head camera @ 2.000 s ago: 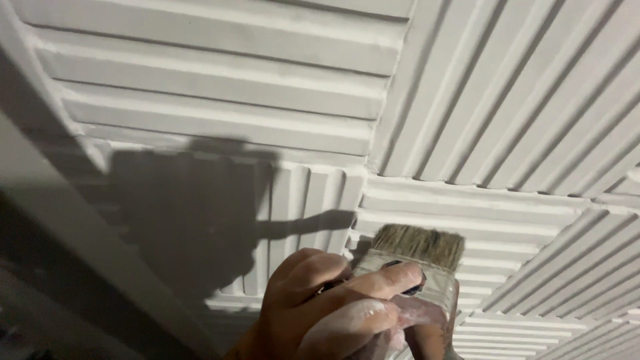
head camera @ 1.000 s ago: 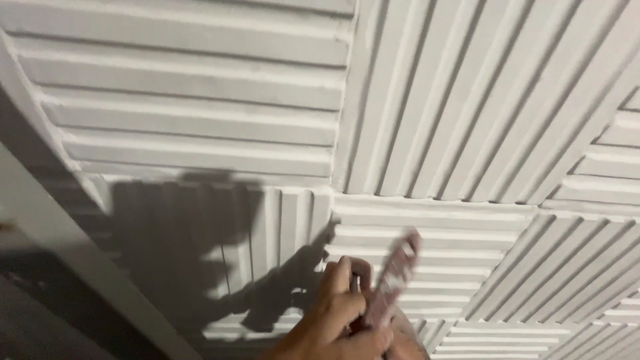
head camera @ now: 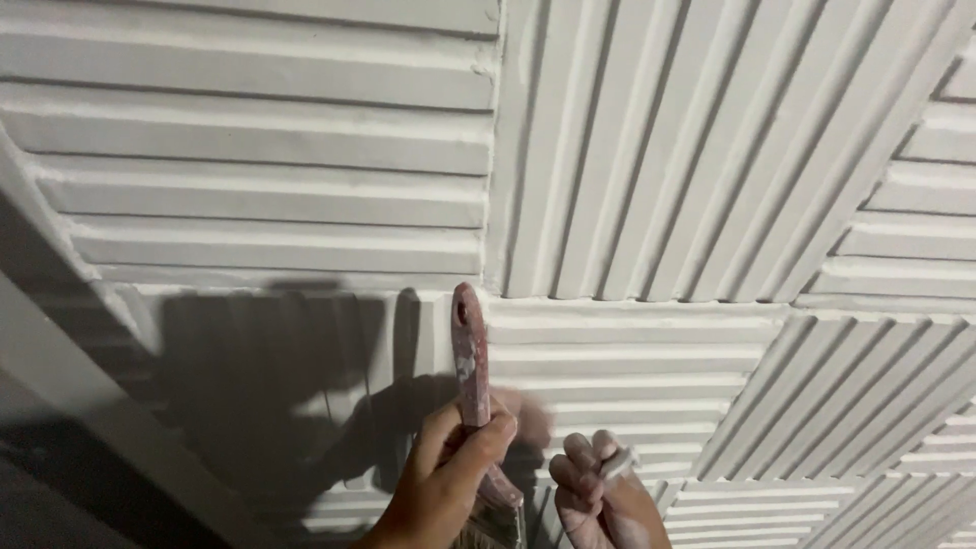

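My left hand (head camera: 450,465) grips a paintbrush (head camera: 470,358) by its worn reddish handle, which is spotted with white. The handle's end points up, and the bristles hang down at the bottom edge, partly hidden by the hand. To its right, my right hand (head camera: 591,488) has its fingers curled, with pale residue on them; a small whitish piece shows at the fingertips. Behind both hands spreads a white ribbed panel surface (head camera: 625,343), its squares running in alternating directions.
A smooth pale beam or frame (head camera: 99,427) runs diagonally at the lower left, beside a dark area. Shadows of the arms and brush fall on the ribbed panels (head camera: 267,366) left of the hands.
The brush has turned over: its bristles pointed up two seconds ago and now point down, with the handle up. My right hand now shows apart, right of the brush.
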